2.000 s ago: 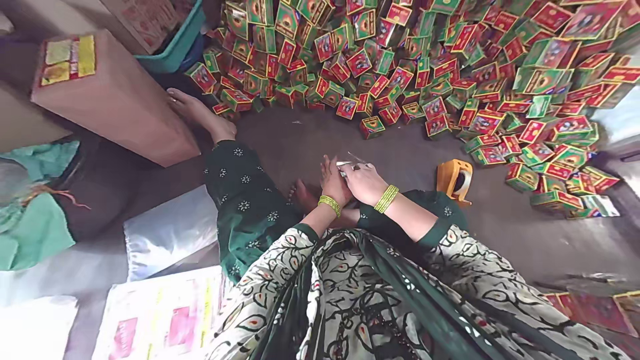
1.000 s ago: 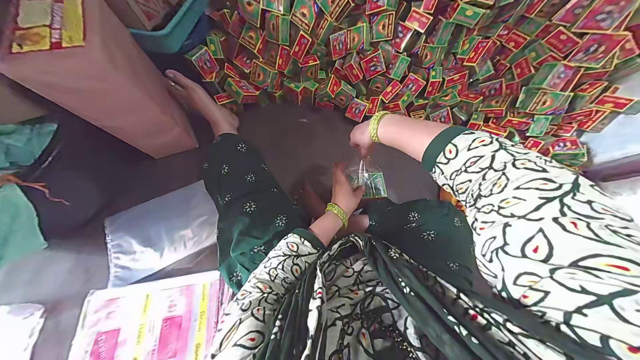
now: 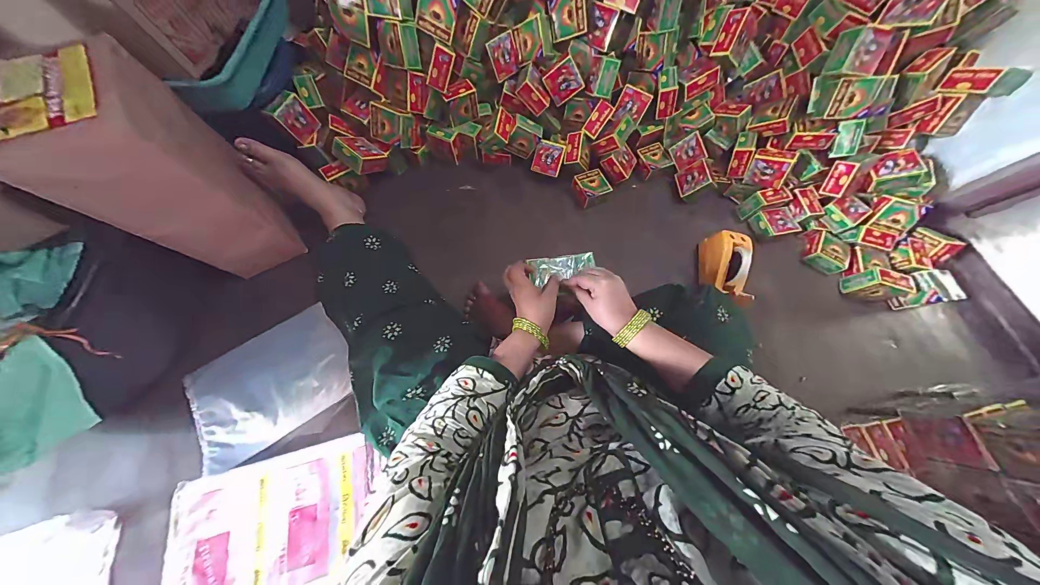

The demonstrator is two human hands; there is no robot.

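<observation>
Near the middle of the view, above my crossed legs, both hands hold a small green box in shiny clear wrap [image 3: 562, 266]. My left hand [image 3: 532, 294] grips its left end, thumb toward the near edge. The fingers of my right hand [image 3: 600, 297] pinch at its near right corner. Part of the box is hidden by my fingers. Off to the right, an orange tape dispenser [image 3: 717, 258] stands on the floor by my knee, apart from both hands.
A large pile of small red and green boxes [image 3: 605, 118] spreads across the far floor. On the left stand a large brown carton [image 3: 154, 171] and a teal tub [image 3: 236, 69]. Clear plastic sheets [image 3: 272, 390] and pink-printed packaging [image 3: 276, 512] lie near my left leg. Wrapped red packs [image 3: 934, 443] lie lower right.
My right arm, stretched out toward the pile's near edge one second ago, has drawn back. Both hands are now together at the wrapped box.
</observation>
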